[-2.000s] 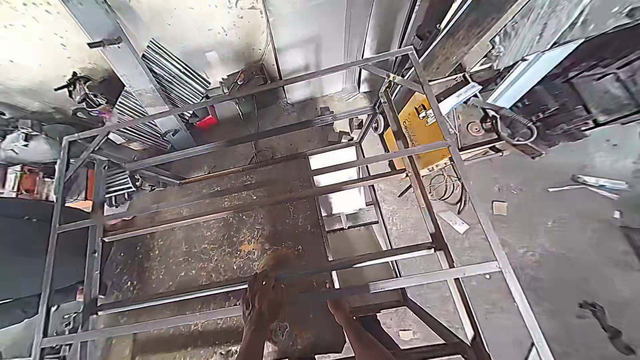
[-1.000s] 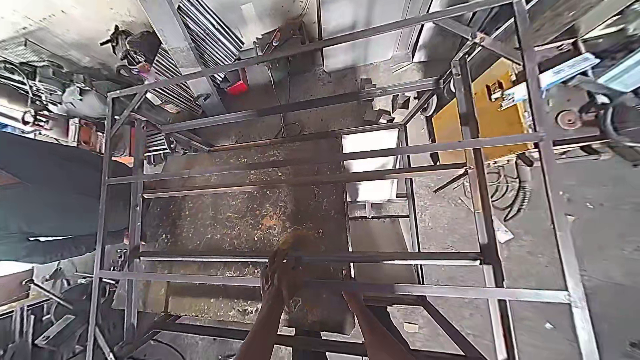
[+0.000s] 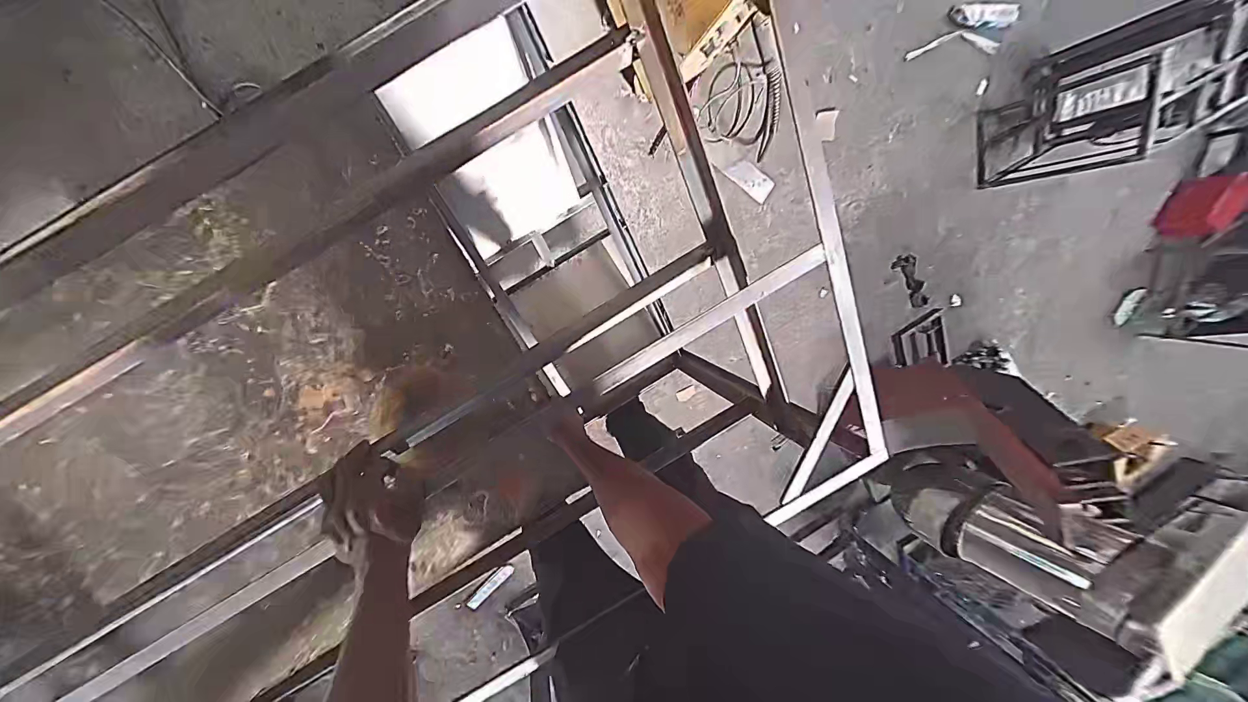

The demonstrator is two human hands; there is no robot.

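Note:
A welded frame of square metal tube [image 3: 682,327] stands over a stained worktop [image 3: 292,361]. My left hand [image 3: 373,502] is at lower centre, its fingers curled around one of the frame's long bars. My right hand [image 3: 561,419] is blurred and dark against the same part of the frame, to the right of my left hand; its fingers cannot be made out. A round yellowish thing [image 3: 414,395], blurred, lies just beyond my left hand, and I cannot tell what it is or whether a hand touches it.
A cut-off machine or similar motor-driven machine [image 3: 1024,546] stands at the lower right. Coiled cable [image 3: 736,107] lies by a yellow panel [image 3: 692,29] beyond the frame. A smaller metal frame [image 3: 1072,117] and a red object [image 3: 1199,205] are at the upper right.
The view has swung to the right and down, so the machine at the lower right now shows. Both hands stay near the same long bars.

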